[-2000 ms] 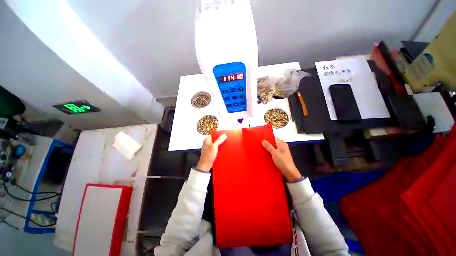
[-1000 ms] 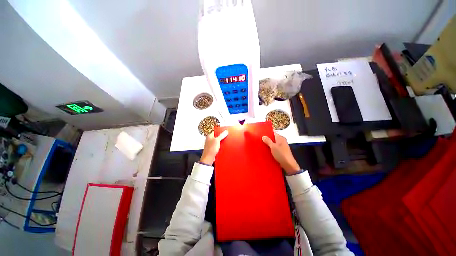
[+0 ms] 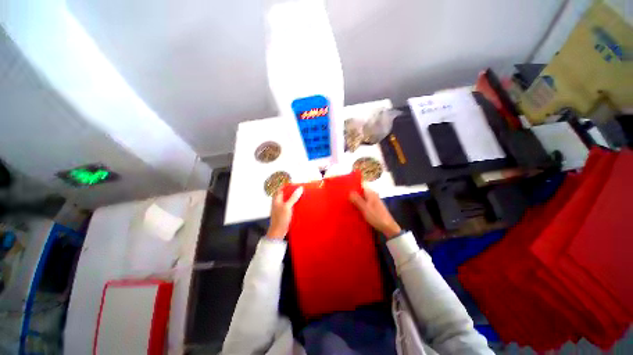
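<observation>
A flat red piece (image 3: 334, 243) lies between my hands, its far edge at the setting dies (image 3: 322, 171) under the white machine (image 3: 305, 55). A small brass-coloured spot shows near that far edge. My left hand (image 3: 282, 211) grips the piece's far left corner, thumb on top. My right hand (image 3: 373, 210) holds its far right corner, thumb on top. The near edge of the piece is over my lap. The blue keypad (image 3: 314, 132) has a lit red display, blurred. Fingers under the piece are hidden.
Parts cups (image 3: 277, 183) with brass bits flank the machine. A clear plastic bag (image 3: 380, 126), a phone (image 3: 448, 144) on a note sheet (image 3: 486, 132) and an orange-brown stick (image 3: 397, 148) lie right. A red stack (image 3: 548, 270) is at far right. Pale-faced pieces (image 3: 125, 319) lie left.
The view has shifted, so the red stack shows more. Both hands still hold the red piece. Its far edge now sits slightly short of the dies, and the glow on it is gone.
</observation>
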